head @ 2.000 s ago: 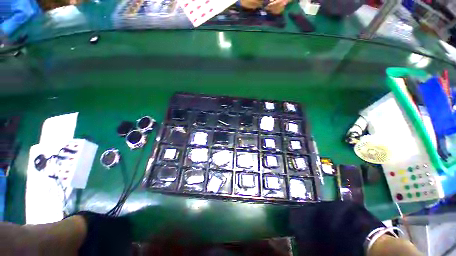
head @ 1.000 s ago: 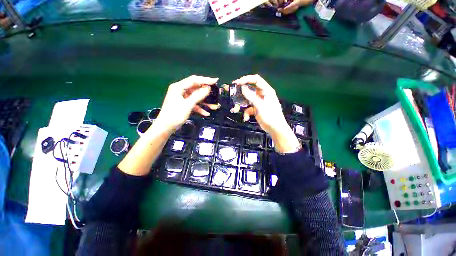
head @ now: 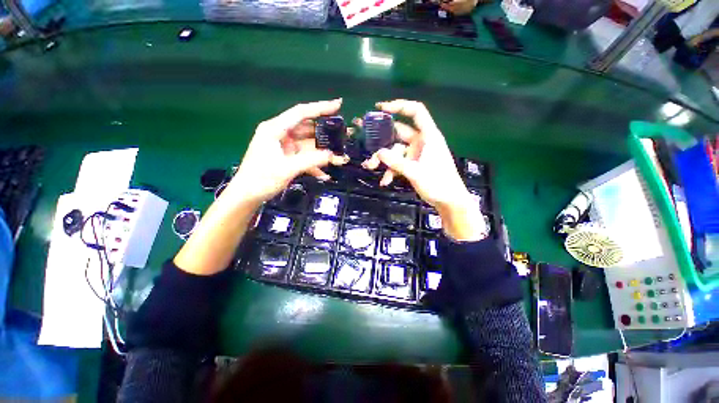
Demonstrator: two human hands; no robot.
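Observation:
My left hand holds a small dark rounded-square watch unit by its edges, between thumb and fingers. My right hand holds a second such unit beside it, a little greyer, with faint light lines on its face. Both units are raised over the far edge of the black blister tray, close together with a small gap. The tray's pockets hold dark units, many with pale or whitish squares on them. My hands and forearms hide parts of the tray.
Left: white socket box with cables on white paper, and a round watch. Right: smartphone, cream fan, button panel and green-rimmed holder. Part of another person's hand shows at the top edge.
Two seconds ago no hands showed over the tray. Since one second ago, both hands have moved slightly up and away, and the faces of both units now show faint lines.

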